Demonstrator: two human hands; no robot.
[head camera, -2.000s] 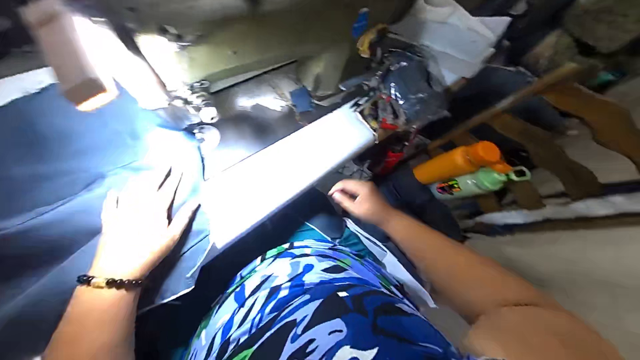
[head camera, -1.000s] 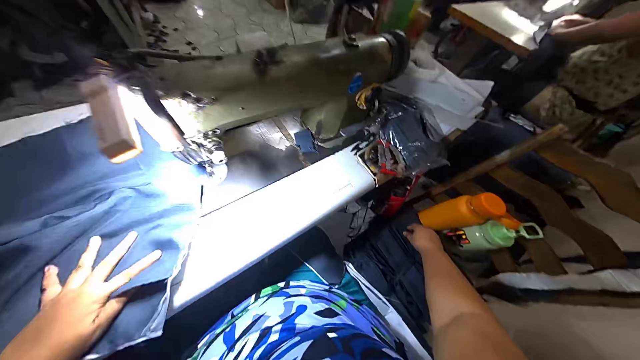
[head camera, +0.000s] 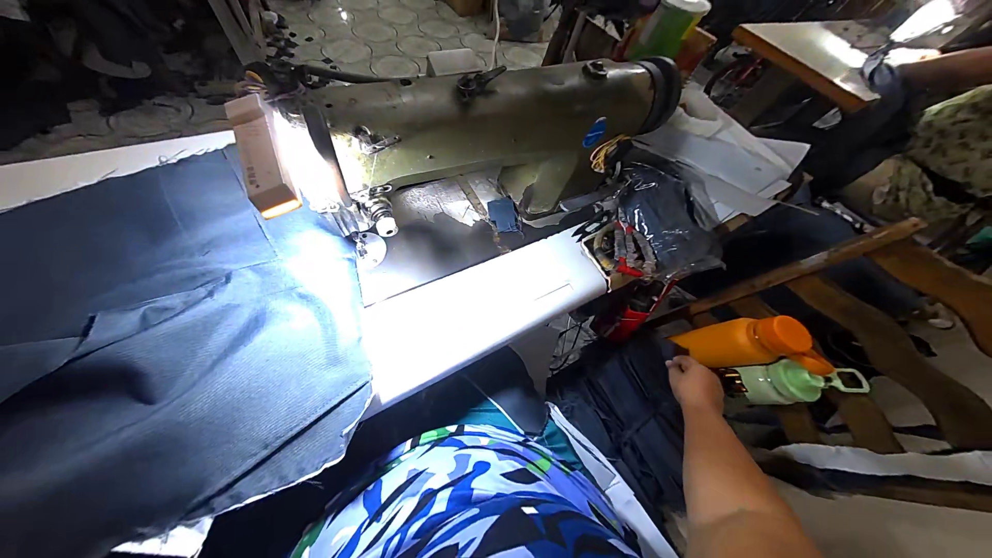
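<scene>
Dark blue fabric (head camera: 194, 333) with frayed edges lies spread over the left of the sewing table, its right edge by the presser foot of an industrial sewing machine (head camera: 496, 124). A lit lamp (head camera: 263, 159) shines on the needle area. My right hand (head camera: 695, 384) rests on a stack of dark folded fabric (head camera: 620, 411), beside an orange bottle (head camera: 744, 341) and a light green bottle (head camera: 783, 382). Its fingers are bent, and whether they grip the fabric is not clear. My left hand is out of view.
A white table edge (head camera: 480, 310) runs in front of the machine. Thread snips and red-handled tools (head camera: 632, 256) lie near a plastic-wrapped dark bundle (head camera: 666, 213). A wooden slatted bench (head camera: 837, 310) stands at right. A co-worker's arm (head camera: 945, 70) is at another table (head camera: 814, 50).
My right hand has moved from near my lap to the dark fabric stack by the bottles. My left hand, earlier flat on the blue fabric, has left the view.
</scene>
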